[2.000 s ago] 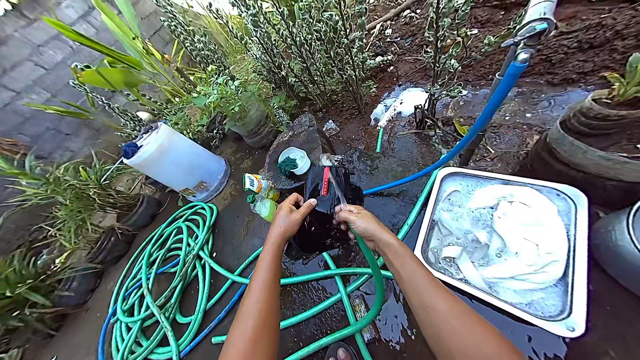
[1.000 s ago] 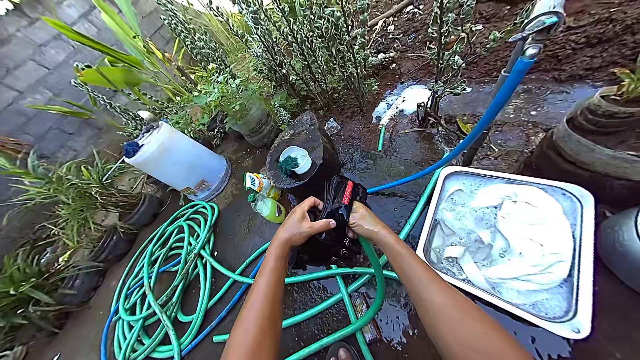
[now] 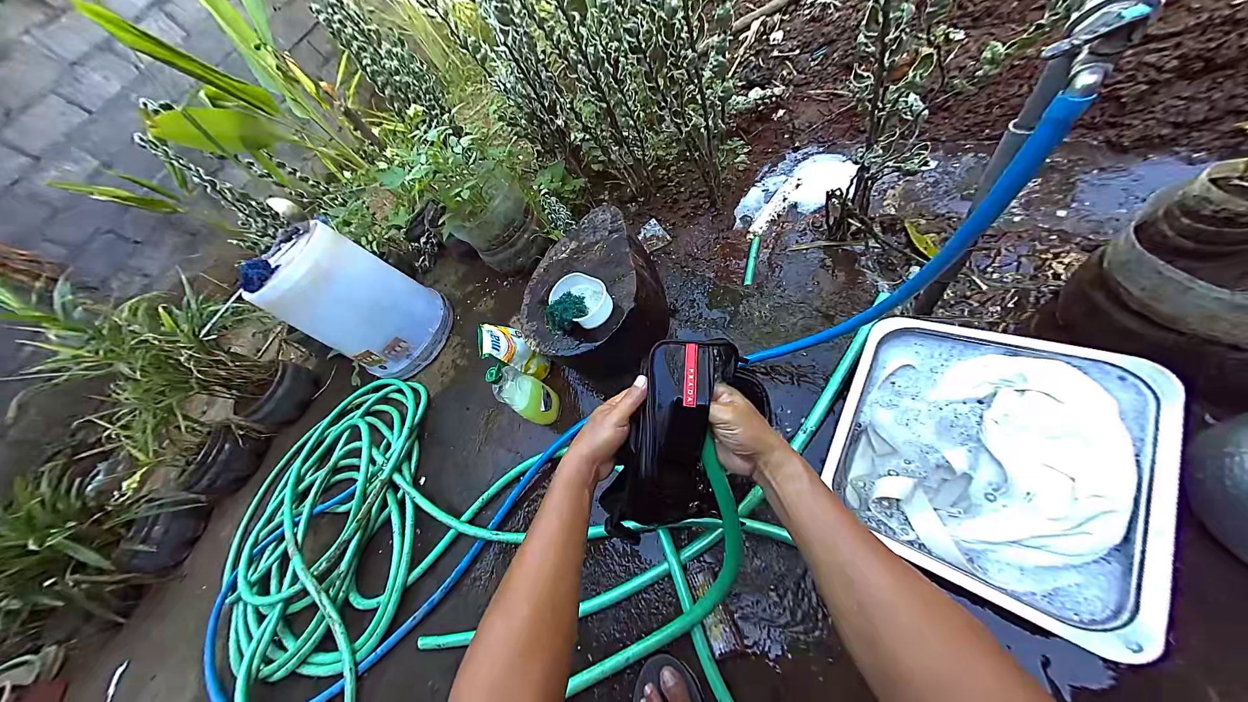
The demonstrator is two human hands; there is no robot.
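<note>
A wet black bag [image 3: 665,419] with a red label strip is held upright between both hands, low over the wet ground. My left hand [image 3: 606,421] grips its left side, thumb on top. My right hand [image 3: 743,427] is closed at its right side, on the end of a green garden hose [image 3: 723,526] that runs down and curves to the left. Whether those fingers also pinch the bag is hidden. Just beyond the bag, a stump [image 3: 639,283] bears a white bowl [image 3: 597,300] with a green scrubber [image 3: 565,313] at its edge.
Right of my arm lies a metal basin [image 3: 1072,639] of sudsy water and white cloth. Coiled hose [image 3: 322,546], a tilted white bucket [image 3: 351,297] and two bottles [image 3: 526,395] are at left. A blue hose [image 3: 975,224] slants down from the tap.
The black bag has been turned and now stands more upright, its red strip facing up between the hands. The right hand stays by the green hose.
</note>
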